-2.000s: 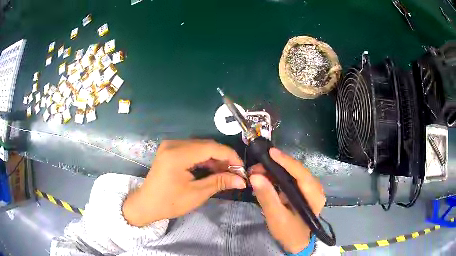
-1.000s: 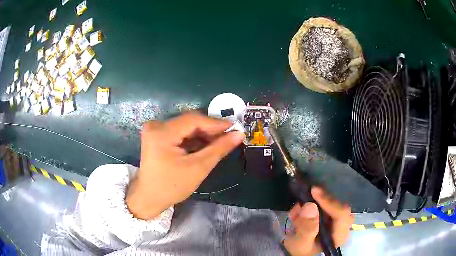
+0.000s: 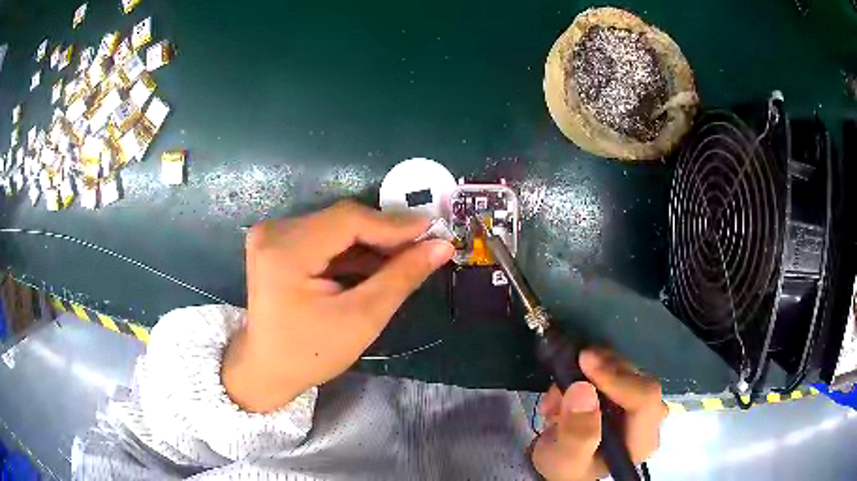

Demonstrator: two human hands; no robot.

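The opened watch housing [image 3: 508, 202] lies on the green mat, with circuit board and orange flex cable inside. A black flat module [image 3: 481, 293] with a small white label adjoins its near side. My left hand [image 3: 329, 291] pinches a small silvery-white battery [image 3: 439, 230] between thumb and fingertips at the housing's left edge; its leads are too small to make out. My right hand [image 3: 601, 413] holds the soldering iron [image 3: 536, 318] like a pen, its tip over the inside of the housing. A white round disc [image 3: 418, 178] with a dark rectangle lies left of the housing.
A loose pile of batteries [image 3: 94, 122] lies at far left, one single battery [image 3: 173, 167] beside it. A tan-rimmed bowl [image 3: 568, 89] of grey bits stands at back right, near a black fan [image 3: 719, 225]. Solder wire [image 3: 122, 252] trails from the left under my left hand.
Earlier my hands were together in front of the housing, with the iron over it. They moved apart, my left hand brought the battery to the housing, and the iron tip has now moved in over it.
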